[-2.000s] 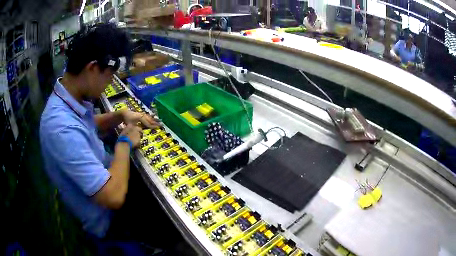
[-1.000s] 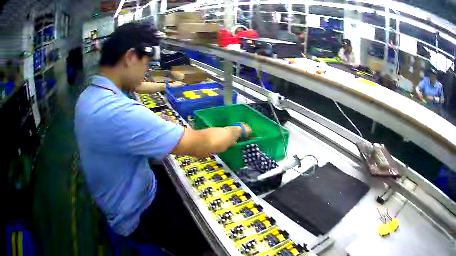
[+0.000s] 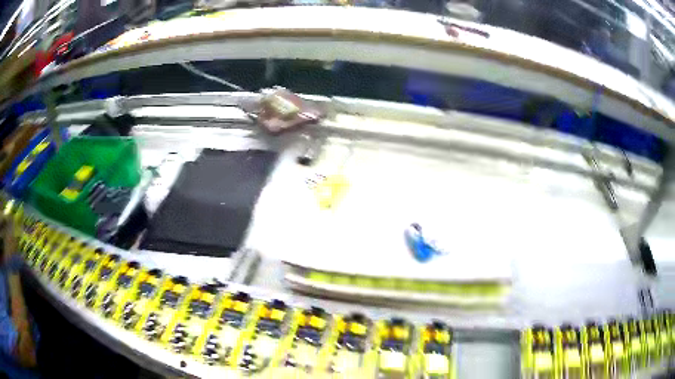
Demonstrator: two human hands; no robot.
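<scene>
Neither of my hands is in the picture. The frame is blurred. A long row of circuit boards (image 3: pixel 311 333) with yellow edges and dark parts runs along the front, with a gap in the row at the right front. Behind it a white separator sheet (image 3: pixel 474 200) lies over a layer of yellow transformers (image 3: pixel 400 283) that shows at its front edge. A small group of yellow transformers (image 3: pixel 331 191) with thin dark leads lies on the sheet's left part. A blue wrist strap (image 3: pixel 422 244) lies on the sheet near its middle.
A black mat (image 3: pixel 211 200) lies left of the sheet. Further left are a green bin (image 3: pixel 89 178) with yellow parts, a checked bag (image 3: pixel 111 201) and a blue bin (image 3: pixel 29 163). A plastic bag of parts (image 3: pixel 287 111) rests on the rear rail. A person's arm shows at the left edge.
The view has swung to the right. The neighbouring person has moved almost out at the left edge. The blue strap, the sheet's wider surface and the gap in the row have come into view.
</scene>
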